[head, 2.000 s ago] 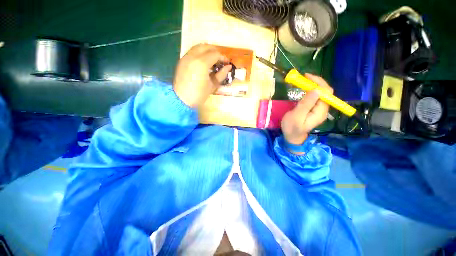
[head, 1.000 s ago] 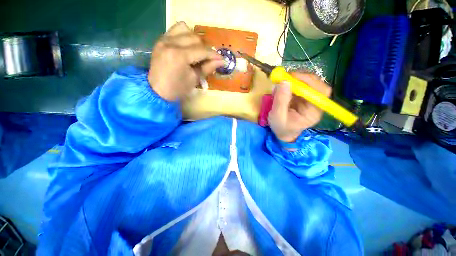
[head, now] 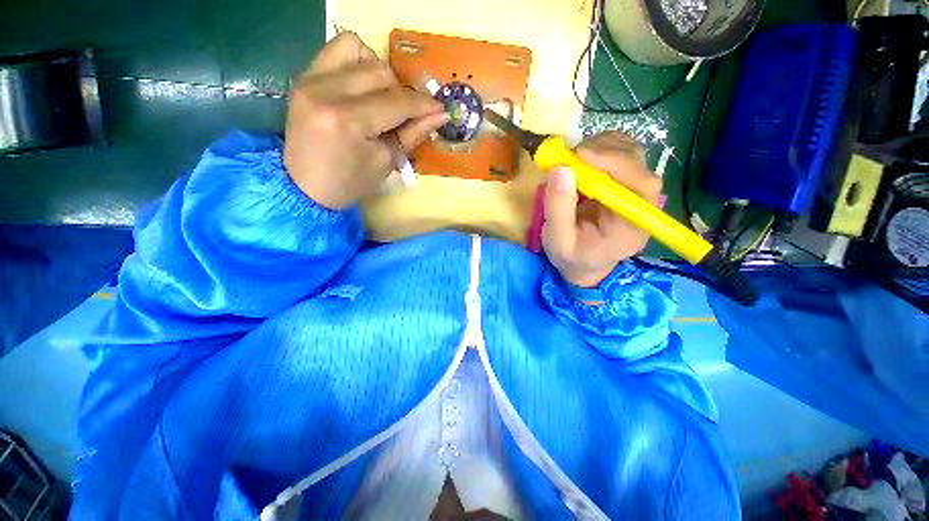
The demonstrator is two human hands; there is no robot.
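Observation:
The round workpiece, a dark disc with bright pads, sits in the orange-brown soldering fixture on the pale yellow work board. My left hand is left of the fixture, its thumb and forefinger pinched at the disc's left side; what they pinch is too small to tell. A whitish stick shows below its fingers. My right hand grips the yellow handle of the soldering iron. The iron's dark tip points left and ends at the disc's right edge; contact cannot be told.
The solder spool lies at the far left. A round pot with silvery bits stands beyond the board. A pink block is partly behind my right hand. The blue soldering station, yellow sponge block and a black fan are at right.
The view has shifted closer to the fixture. The iron's tip has come from the fixture's right edge to the disc. My left fingers stay at the disc's left side.

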